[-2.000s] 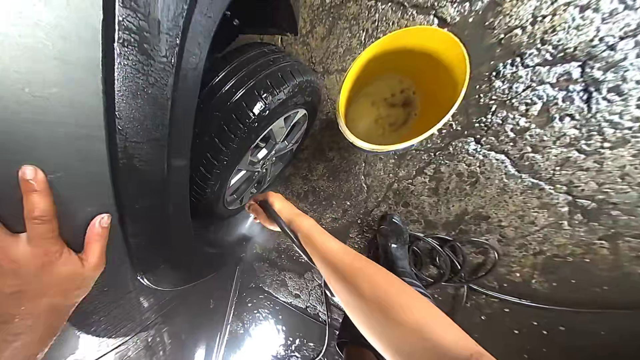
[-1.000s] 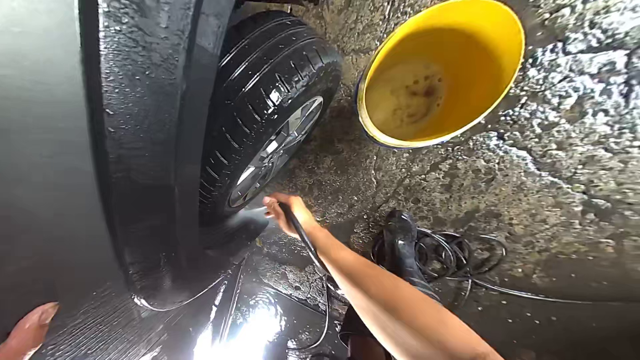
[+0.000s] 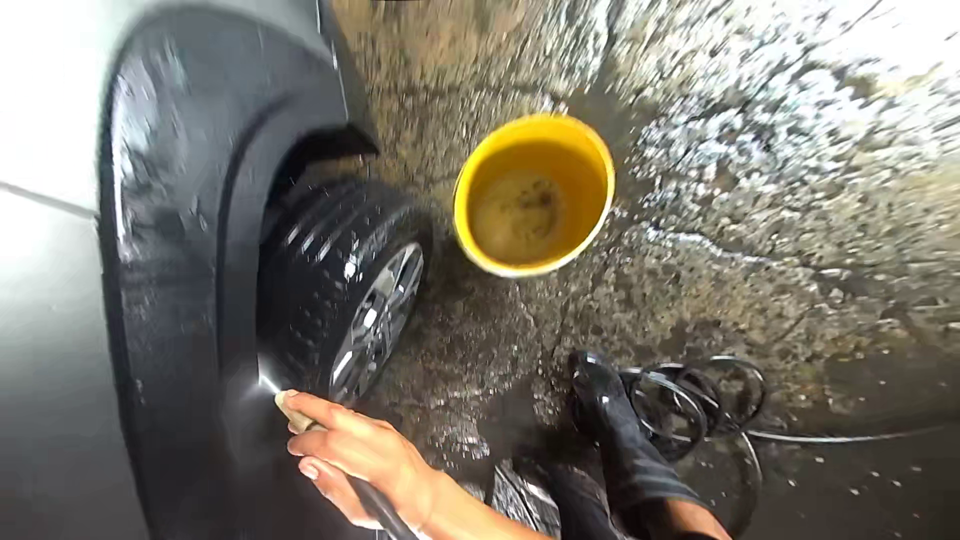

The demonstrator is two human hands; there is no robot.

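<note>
My right hand (image 3: 367, 450) is closed around the end of a black hose (image 3: 379, 510) with a pale nozzle (image 3: 294, 412) at its tip. A thin white jet of water leaves the nozzle and strikes the black plastic wheel-arch trim (image 3: 176, 300) of a grey car, beside the tire. The wet black tire (image 3: 315, 277) and its alloy rim (image 3: 379, 319) lie just above the hand in the view. My left hand is out of the frame.
A yellow bucket (image 3: 465, 217) holding murky liquid stands on the wet, cracked concrete floor (image 3: 637, 300) beside the wheel. My black rubber boot (image 3: 615, 420) is at lower centre, with loops of hose (image 3: 697, 405) lying beside it. The grey body panel (image 3: 52, 337) fills the left side.
My right hand has moved from beside the rim to the wheel-arch trim, and the jet now hits the trim. My left hand, on the car's panel earlier, has left the view. The view has shifted.
</note>
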